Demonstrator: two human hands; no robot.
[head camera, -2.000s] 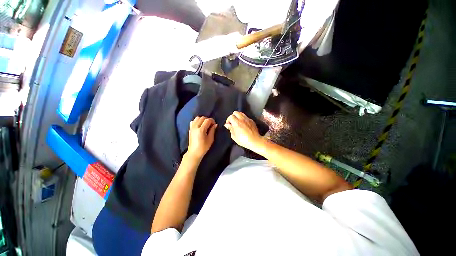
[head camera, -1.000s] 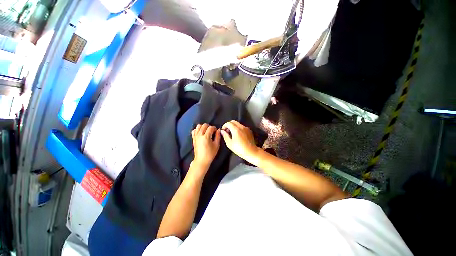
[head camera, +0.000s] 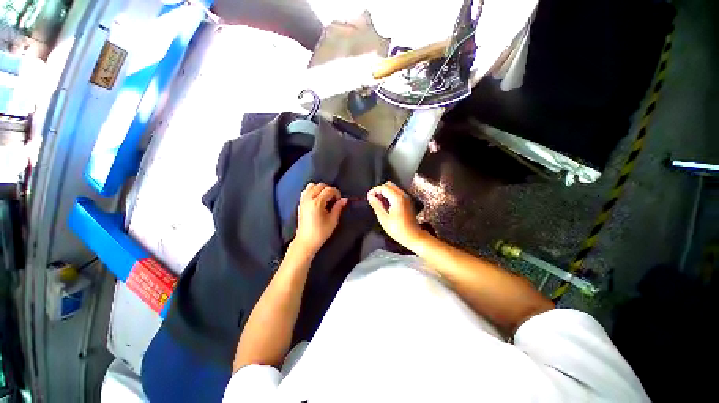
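Observation:
A dark suit jacket (head camera: 244, 212) lies over a navy padded board (head camera: 177, 374), with its neck towards the top. A dark hanger (head camera: 309, 106) sticks its curved hook out of the neck. My left hand (head camera: 319, 216) pinches the jacket front near the lapel, thumb and finger together. My right hand (head camera: 396, 214) pinches the cloth a little to the right of it. A thin reddish line shows between my fingertips; I cannot tell what it is. My palms hide part of the cloth.
A steam iron (head camera: 426, 83) with a tan handle stands beyond the jacket's neck, with cords above it. Blue strips (head camera: 118, 240), one with a red label, lie left of the white table (head camera: 189, 138). Yellow-black tape (head camera: 623, 177) marks the floor at right.
My hands were close together a second ago; now my right hand is farther right, with a gap between them. The reddish line now shows in that gap. The view has shifted slightly.

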